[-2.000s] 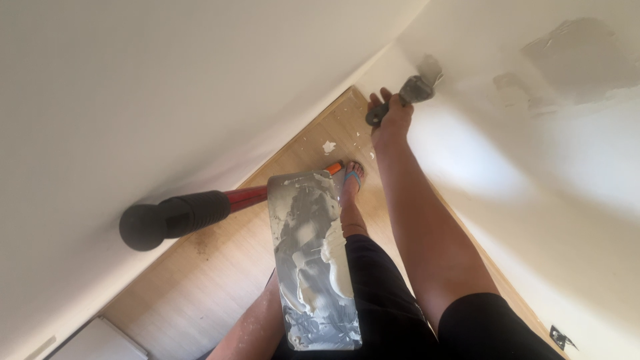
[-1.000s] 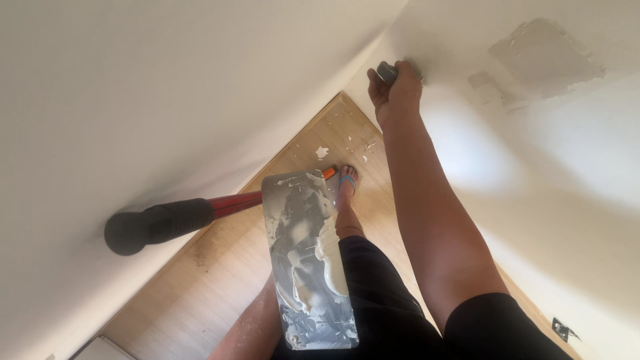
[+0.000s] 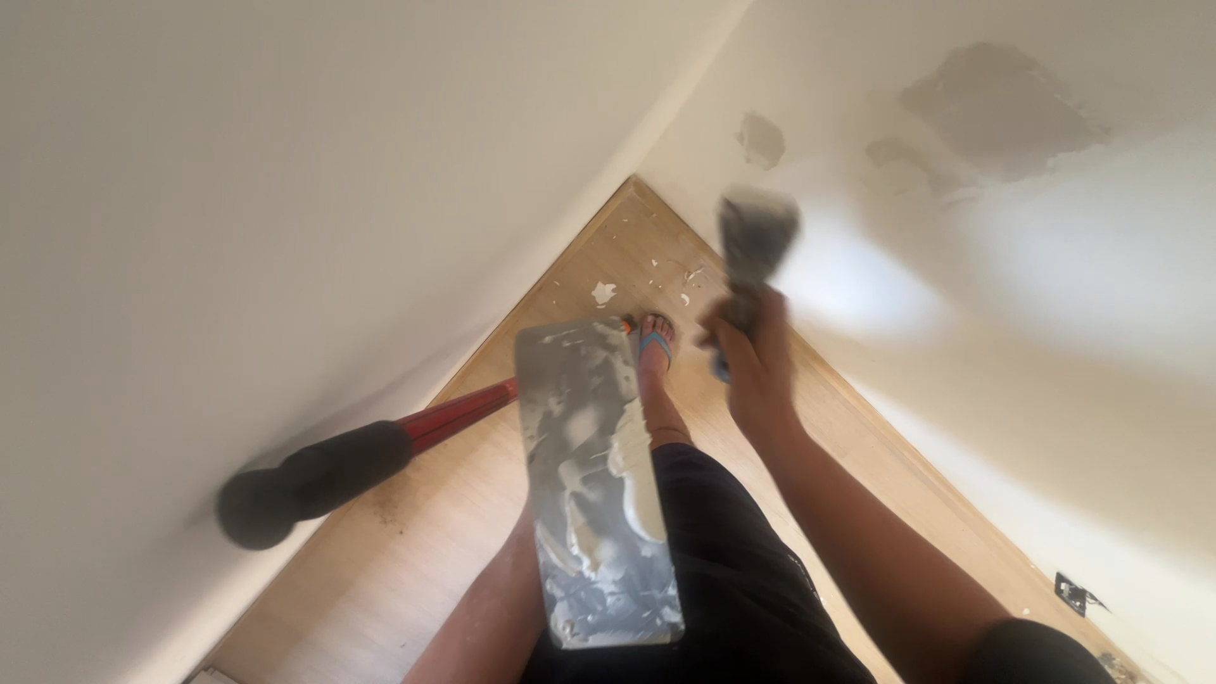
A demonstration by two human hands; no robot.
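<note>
My right hand (image 3: 755,356) grips a putty knife by its handle. The knife's wide blade (image 3: 758,223), blurred and smeared with filler, points up, away from my forearm, in front of the wall. A rectangular metal plate (image 3: 560,494) bearing pale wet filler lies across the middle of the view. My left forearm runs under this plate, which hides my left hand. Grey filler patches show on the right wall: a small one (image 3: 762,141) near the corner and a large one (image 3: 1002,109) farther right.
A red shaft with a black grip (image 3: 347,470) leans by the left wall and passes behind the plate. White flakes (image 3: 603,293) lie on the wooden floor (image 3: 380,570) near my sandalled foot (image 3: 655,337). An uncovered electrical box (image 3: 1072,594) is low on the right wall.
My right hand has come down and away from the wall near the corner with the putty knife. The small filler patch there, behind the hand one second ago, is now uncovered.
</note>
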